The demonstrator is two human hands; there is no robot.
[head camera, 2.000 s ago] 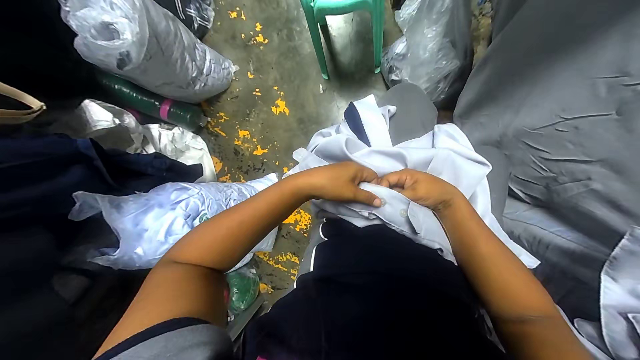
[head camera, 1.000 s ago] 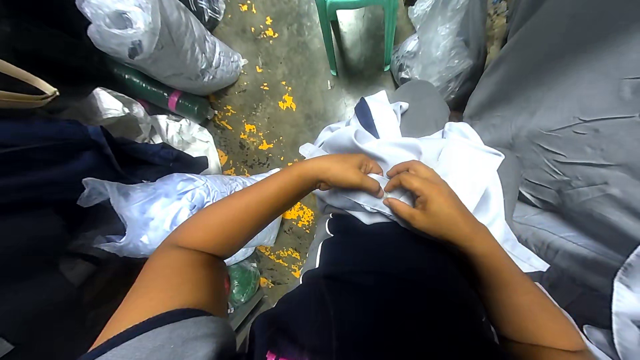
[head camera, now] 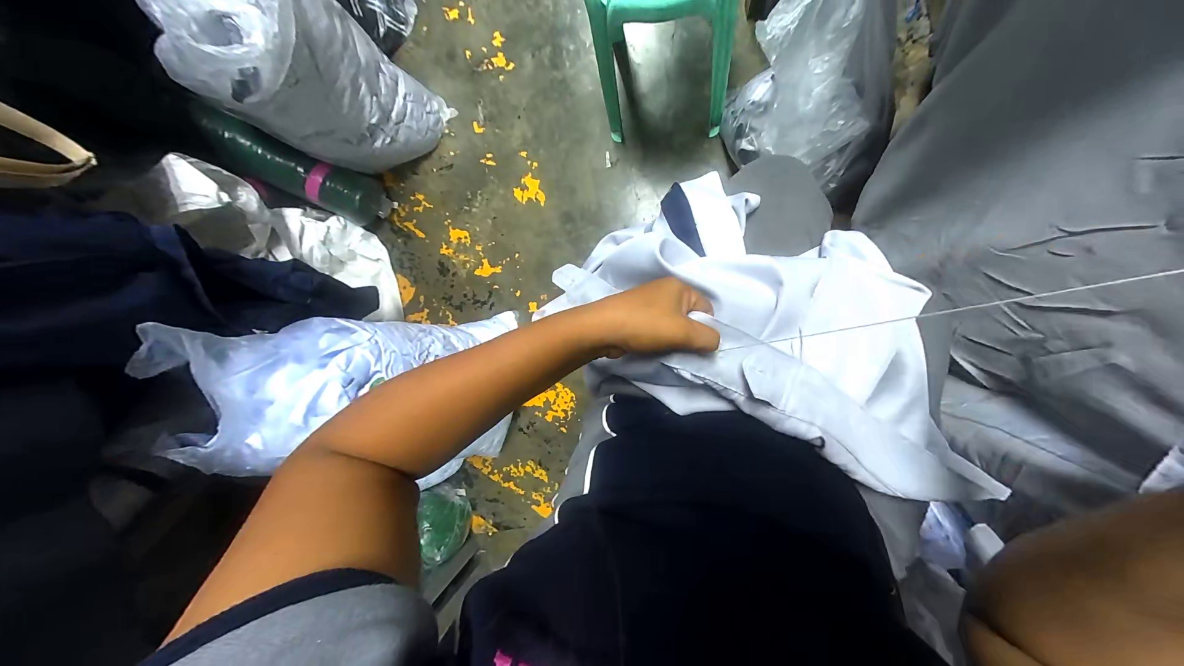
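Note:
A white garment [head camera: 777, 305] with a navy patch of cloth [head camera: 680, 217] lies bunched across my lap. My left hand [head camera: 661, 319] is closed on a fold of it, near its middle. From beside those fingers a thin white thread [head camera: 1017, 298] runs taut over the garment to the right edge of the view. Of my right side only the arm shows, at the lower right corner; my right hand is outside the picture.
Plastic-wrapped bundles [head camera: 305, 92] and a filled clear plastic bag [head camera: 314, 379] are at the left, by a dark green roll [head camera: 277, 162]. A green plastic stool [head camera: 661, 11] stands ahead. Grey cloth [head camera: 1045, 185] covers the right side. The floor [head camera: 481, 250] has flaking yellow paint.
My right hand has left the garment, toward the right and out of view. A taut thread now shows. My left hand has stayed on the cloth.

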